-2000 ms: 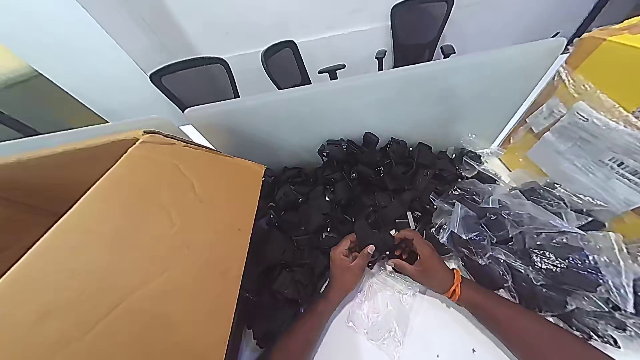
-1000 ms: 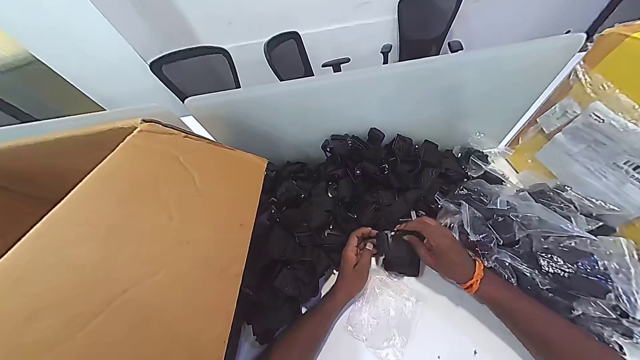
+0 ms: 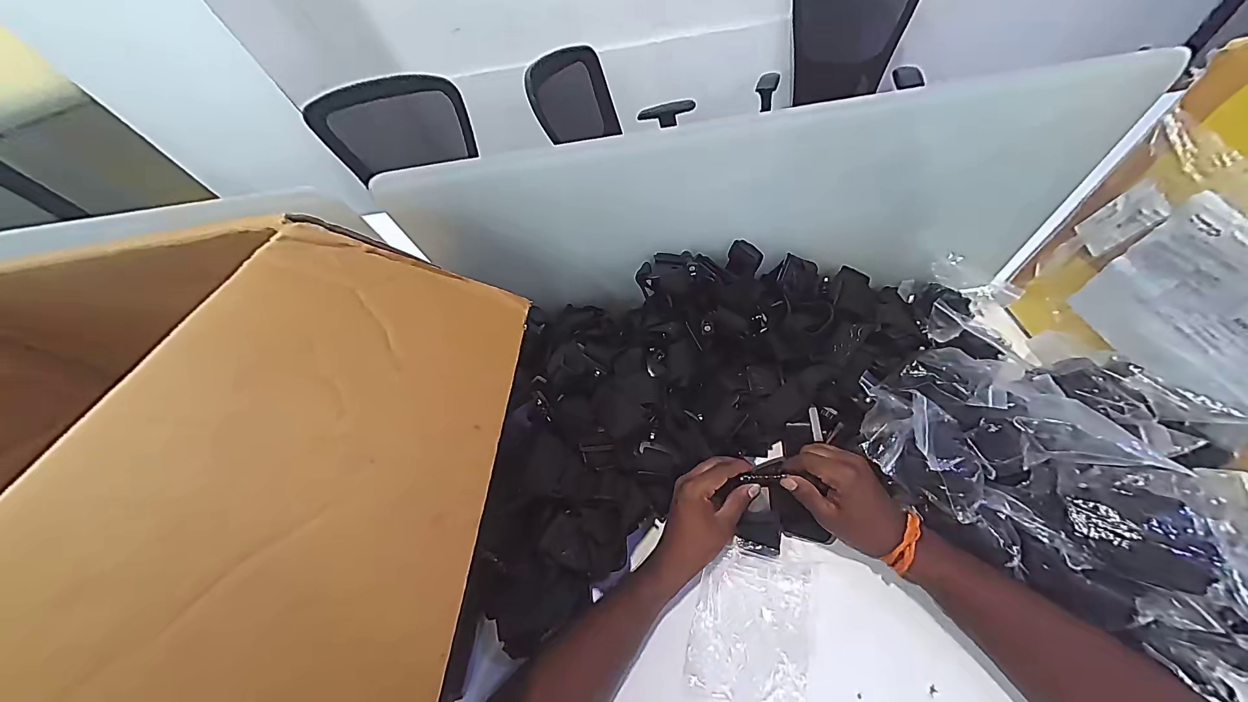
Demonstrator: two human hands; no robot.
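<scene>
Between both hands, at the near edge of the pile, is a black fabric item (image 3: 762, 478), seen nearly edge-on. My left hand (image 3: 710, 502) pinches its left end with thumb and fingers. My right hand (image 3: 843, 495), with an orange band at the wrist, grips its right end. Just under the hands lie more black pieces, partly hidden by the fingers. A clear plastic bag (image 3: 749, 624) lies flat on the white table (image 3: 877, 634) below them. Beyond the hands spreads a heap of black fabric items (image 3: 673, 380) with small shiny parts.
A large open cardboard box (image 3: 253, 458) fills the left side. At the right are black items in clear plastic bags (image 3: 1053, 468) and a yellow-and-brown carton (image 3: 1214, 253) with plastic and labels. A pale partition (image 3: 780, 185) stands behind the heap, with office chairs (image 3: 400, 122) beyond.
The black item hung below my fingers a second ago; now it is held nearly edge-on between both hands. My hands have come closer together.
</scene>
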